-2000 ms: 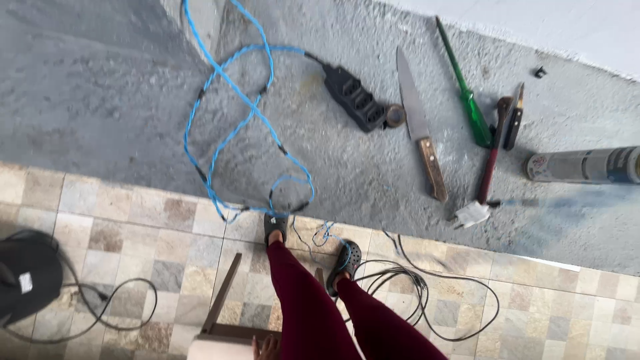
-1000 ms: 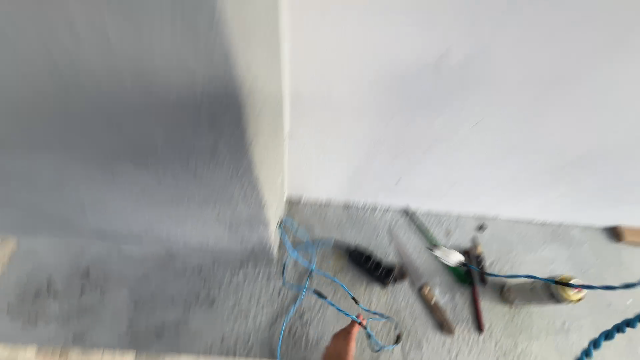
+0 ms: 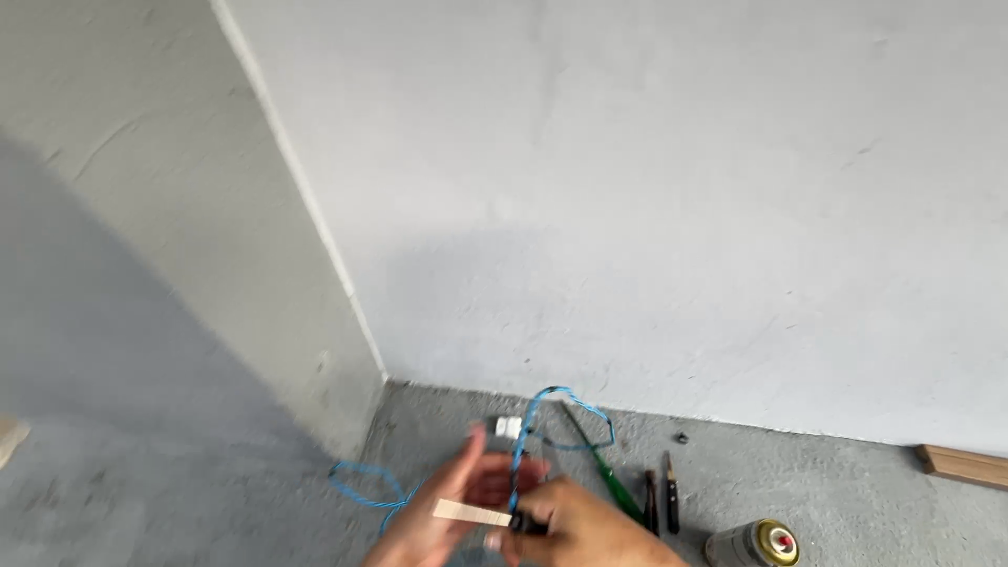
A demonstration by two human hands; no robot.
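My right hand (image 3: 579,524) is closed on a small black piece (image 3: 529,523), from which a blue twisted cord (image 3: 520,453) rises in a loop. My left hand (image 3: 453,504) is beside it, fingers curled and thumb up; whether it grips the cord cannot be told. A pale flat strip (image 3: 471,513) lies across the left palm, reaching to the black piece. Behind the hands a white plug-like piece (image 3: 509,428) is seen. To the right are a green-handled screwdriver (image 3: 618,484), a dark red-handled tool (image 3: 651,504) and a small black-handled knife (image 3: 672,500).
A spray can (image 3: 756,545) with a gold top stands at the lower right. A wooden block (image 3: 965,465) lies against the white wall (image 3: 669,236) at far right. More blue cord (image 3: 366,500) lies left of the hands, near the wall corner. A small dark bit (image 3: 682,437) sits on the concrete.
The view has tilted up from floor to wall. Both hands are now together with blue cord and the black piece; one second ago only one hand showed, by the cord. The spray can, lying earlier, now stands.
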